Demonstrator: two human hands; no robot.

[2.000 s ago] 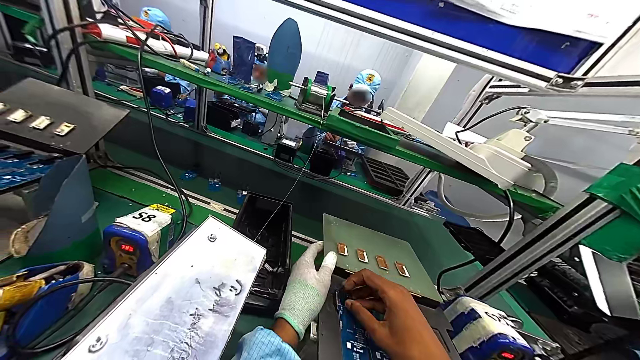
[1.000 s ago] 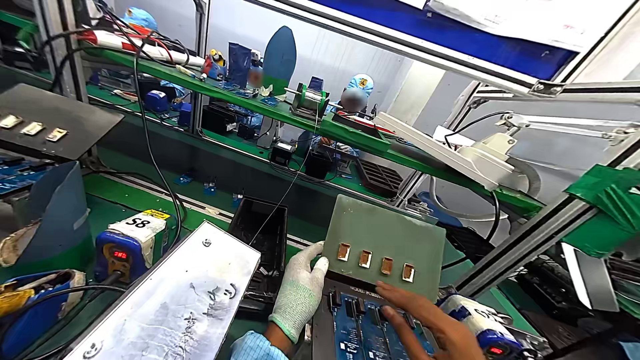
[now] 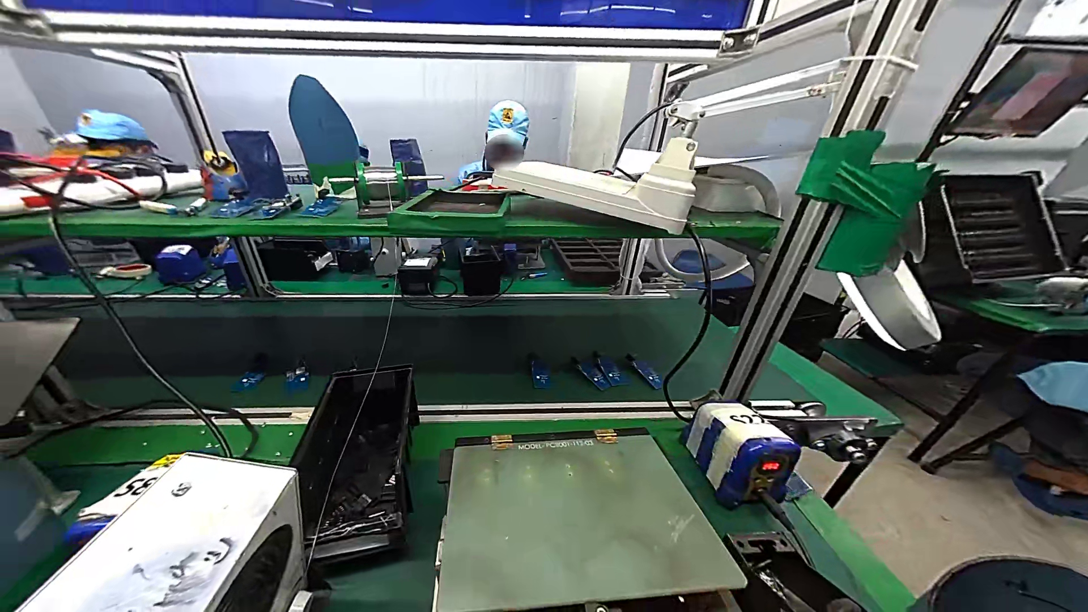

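Note:
Neither my left hand nor my right hand shows in the head view. At the lower centre a hinged fixture lies with its grey-green lid (image 3: 578, 518) down; two brass-coloured hinges sit along its far edge. Left of it stands a black plastic bin (image 3: 357, 467) holding small dark parts. A blue and white soldering station (image 3: 744, 455) with a lit red display is to the right of the fixture. Small blue circuit boards (image 3: 602, 371) lie on the dark green surface beyond.
A white metal box (image 3: 170, 535) stands at lower left. A green shelf (image 3: 297, 223) bears a solder wire reel (image 3: 381, 183) and a white lamp (image 3: 603, 191). An aluminium post (image 3: 790, 255) rises at right. A person in a blue cap (image 3: 507, 123) is beyond the shelf.
The fixture's lid, raised before with blue boards showing below it, is now down over them. Both hands have left the view. The view has turned to the right and levelled.

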